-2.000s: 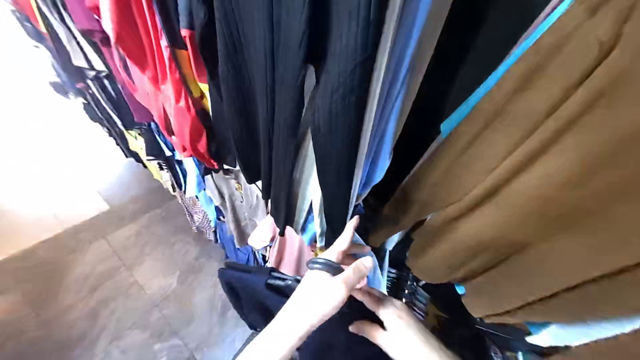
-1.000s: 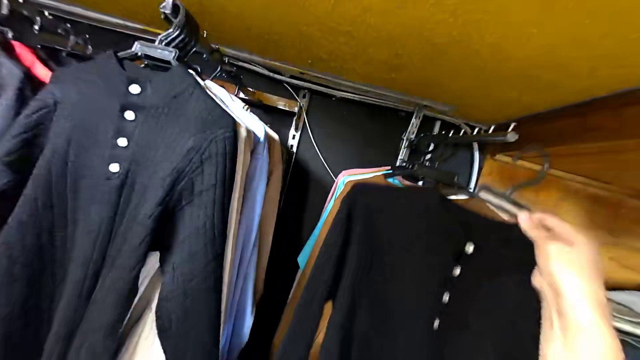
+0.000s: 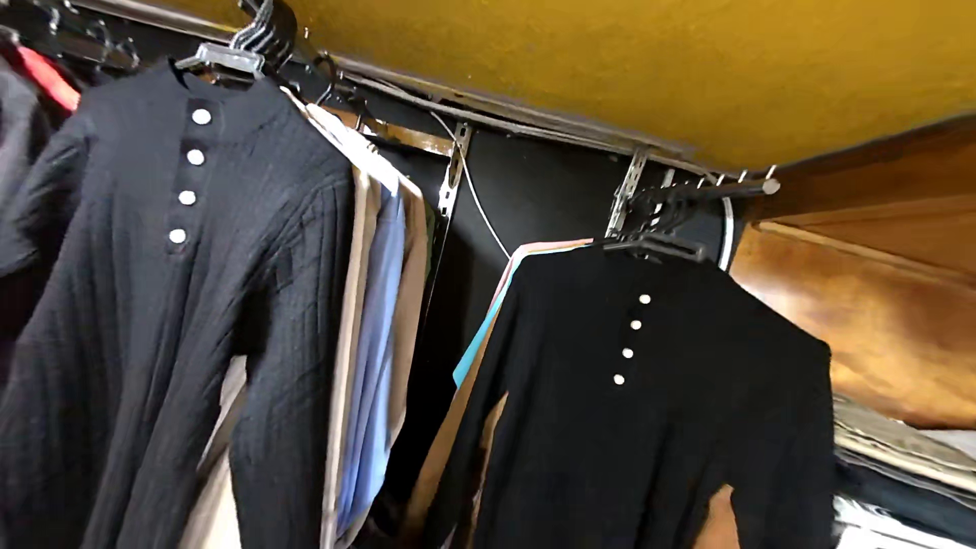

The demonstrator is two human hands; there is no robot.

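Observation:
Neither my left hand nor my right hand is in the frame. On the right, a black long-sleeved top with several white buttons hangs from a black hanger at a short metal display arm. Behind its left edge show pink, turquoise and brown garments. On the left, a dark ribbed long-sleeved top with white buttons hangs on another black hanger. Beige and light blue garments hang just beside it.
A metal rail runs below a mustard-yellow surface. Slotted metal uprights stand against a black wall panel, with a loose white cable. Folded clothes are stacked at lower right, below brown wood panelling.
A hand held a hanger near the right-hand black top one second ago; that hand and hanger are out of view now. The view swung up from the lower garments after the first frame.

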